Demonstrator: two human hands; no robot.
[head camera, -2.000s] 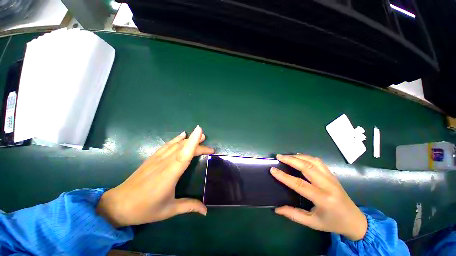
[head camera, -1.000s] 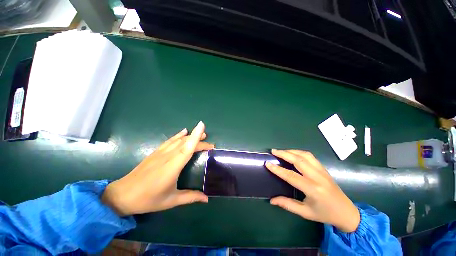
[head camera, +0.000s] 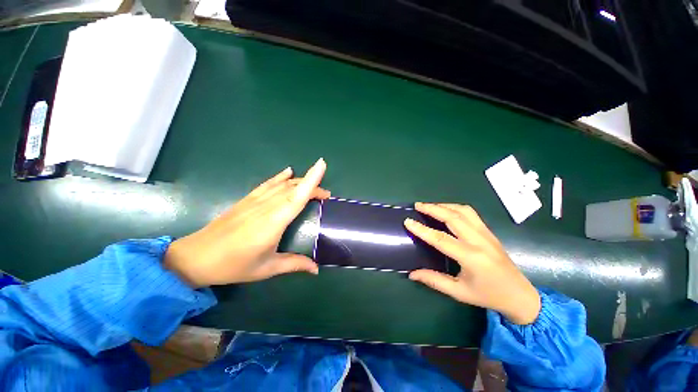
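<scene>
A glossy black smartphone or display unit (head camera: 363, 237) lies flat and crosswise on the green bench mat, with a band of glare along it. My bare left hand (head camera: 249, 230) is at its left end, thumb and fingers spread, fingertips touching or close to the two left corners. My bare right hand (head camera: 474, 260) lies over its right end, thumb at the near edge and fingers on the far edge and glass, gripping it by its long edges. The right end is partly hidden under my right hand.
A thick white sheet pile (head camera: 119, 96) lies at left, beside a dark phone with a white strip (head camera: 36, 130). At right are a white card (head camera: 513, 189) with a small wipe, a white strip (head camera: 557, 197) and a dispenser bottle (head camera: 631, 220). Black trays (head camera: 459, 53) line the far side.
The view has shifted, so the bench appears higher and more of my lap shows. My hands and the phone keep nearly the same pose relative to each other.
</scene>
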